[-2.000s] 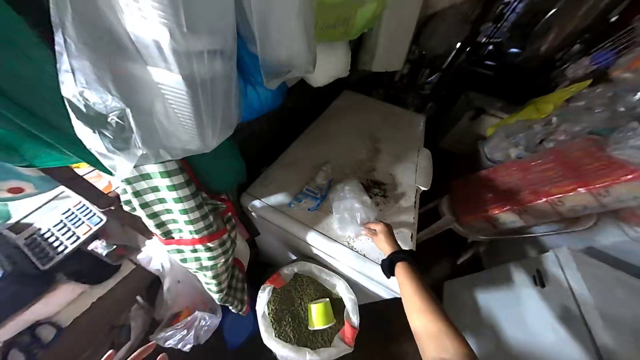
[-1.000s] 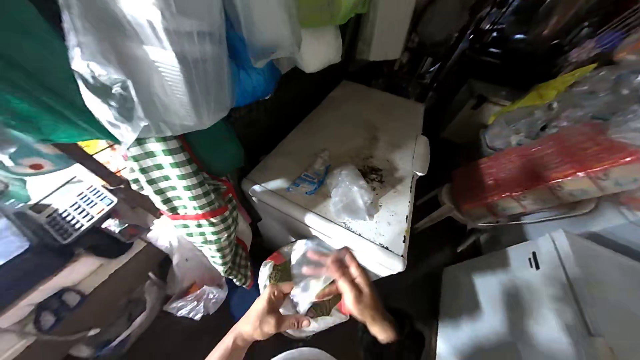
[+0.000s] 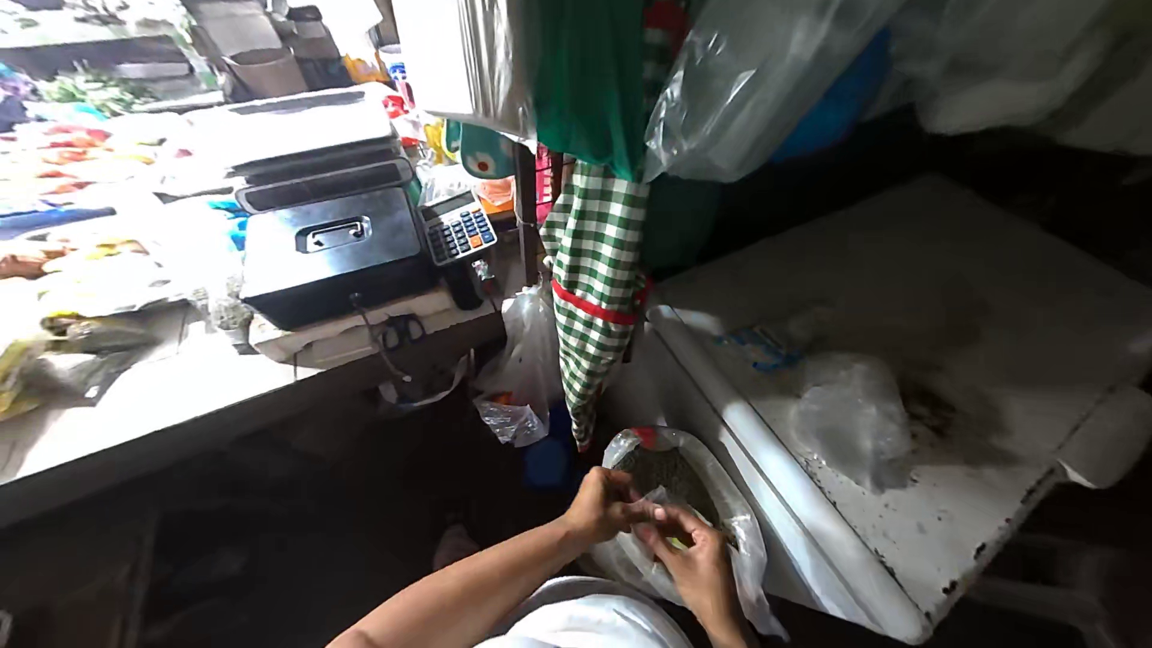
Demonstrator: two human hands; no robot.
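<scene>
My left hand [image 3: 601, 509] and my right hand [image 3: 691, 549] meet over an open sack [image 3: 751, 531] of dark green dried material [image 3: 664, 472]. Both pinch a thin clear plastic bag [image 3: 661, 499] between their fingertips. Part of something yellow-green shows just below the fingers; the hands mostly hide it. To the right, a crumpled pile of clear plastic bags [image 3: 850, 418] lies on the scuffed white top of a chest [image 3: 936, 315], beside a blue-printed wrapper [image 3: 763, 346].
A metal cash box [image 3: 333, 252], a calculator [image 3: 461, 229] and scissors [image 3: 402, 331] are on the counter [image 3: 180, 396] at left. A green checked apron [image 3: 598, 252] hangs in the middle, with a plastic bag [image 3: 522, 369] beside it. Large plastic bags [image 3: 765, 81] hang above.
My right hand has left the bag pile on the white chest and come to the sack, where both hands now hold a thin bag. The view has swung left.
</scene>
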